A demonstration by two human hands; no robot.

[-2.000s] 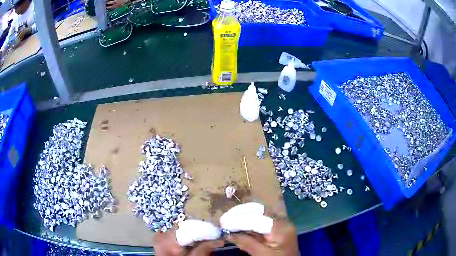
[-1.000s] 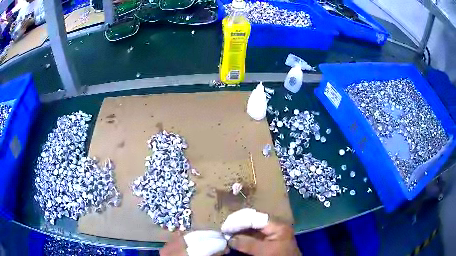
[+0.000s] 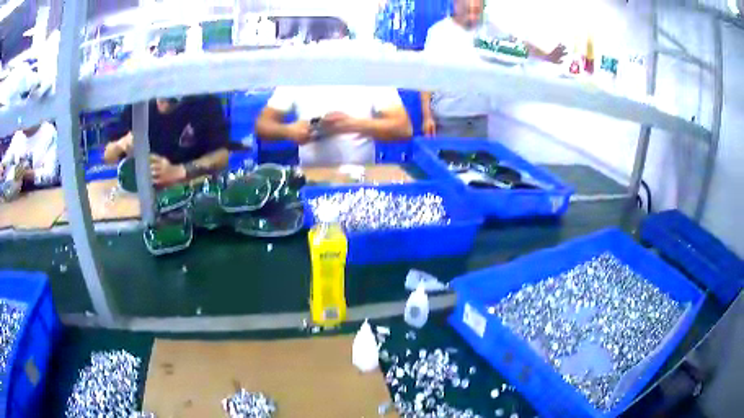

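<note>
Neither of my hands is in the picture; the frame ends above the near part of the bench. Nearest in front of me is the brown cardboard sheet (image 3: pixel 269 363). A small part of the silver ring pile (image 3: pixel 249 404) shows on it at the bottom edge. A larger silver pile of fittings (image 3: pixel 106 384) lies left of the cardboard. Loose silver stemmed caps (image 3: pixel 432 380) are scattered to its right. A white squeeze bottle (image 3: pixel 365 349) stands upright at the cardboard's top right corner.
A yellow bottle (image 3: pixel 328 277) and a second small bottle (image 3: pixel 417 307) stand behind. Blue bins with silver parts are right (image 3: pixel 522 359), left (image 3: pixel 37 351) and behind (image 3: pixel 391 245). Glass lids (image 3: pixel 245 192) are stacked opposite. A grey shelf beam (image 3: pixel 367 69) crosses above. Several people are beyond.
The view has tilted up, so the bench things sit lower and the people and shelf beam show. Both hands, the wooden stick and the dark stain have left the picture.
</note>
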